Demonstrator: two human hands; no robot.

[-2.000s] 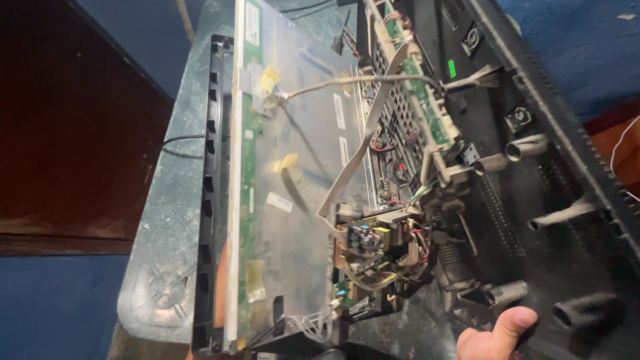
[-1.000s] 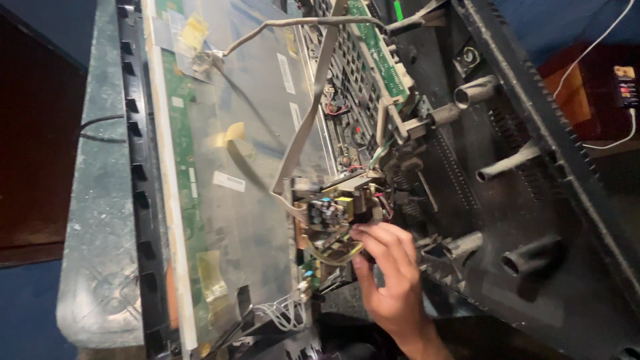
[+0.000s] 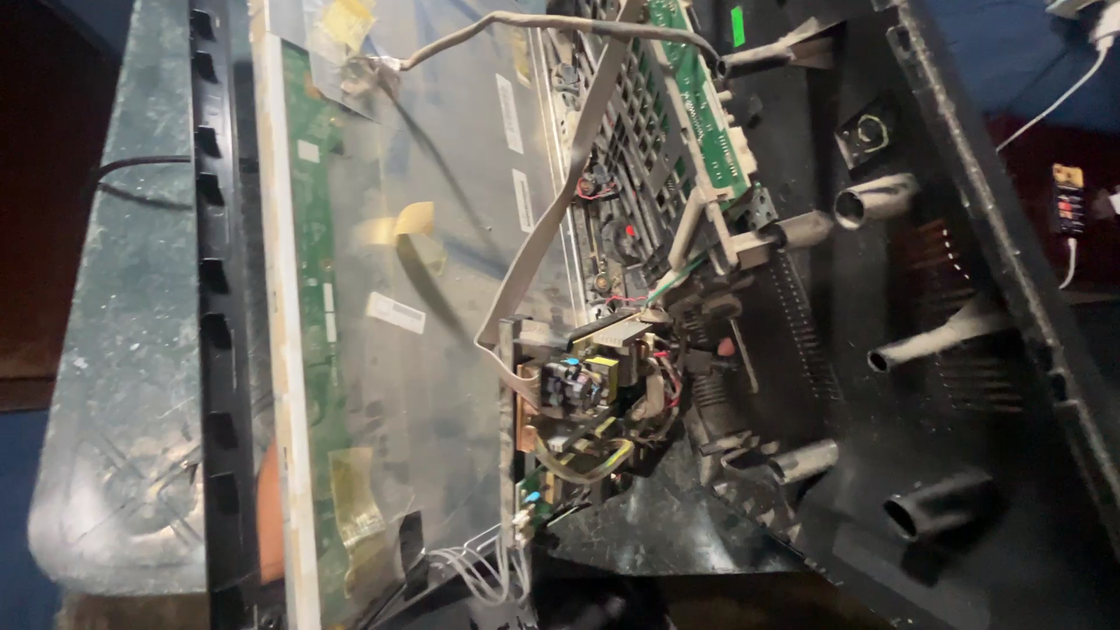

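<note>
An opened flat-screen display stands on its side. At left is its metal-backed panel (image 3: 455, 262) with a green circuit board strip (image 3: 308, 254); at right, the black plastic rear housing (image 3: 866, 437) with hollow screw posts. A flat grey ribbon cable (image 3: 551, 206) runs down to a dusty circuit board assembly with components (image 3: 582, 385) between them. A braided cable (image 3: 534, 21) crosses above. White wires (image 3: 490, 569) hang below. My right hand is out of view. An orange-brown patch (image 3: 269, 525) shows behind the panel's left edge; whether it is my left hand is unclear.
A green, worn tabletop (image 3: 114, 385) lies under the display at left, with a black cable (image 3: 144, 161) across it. Another green board (image 3: 700, 105) sits at the upper middle. White cords (image 3: 1063, 92) and a small black device (image 3: 1067, 201) are at far right.
My right hand, at the component assembly one second ago, has left the view. Two seconds ago it was by the lower housing. The view has shifted and moved closer.
</note>
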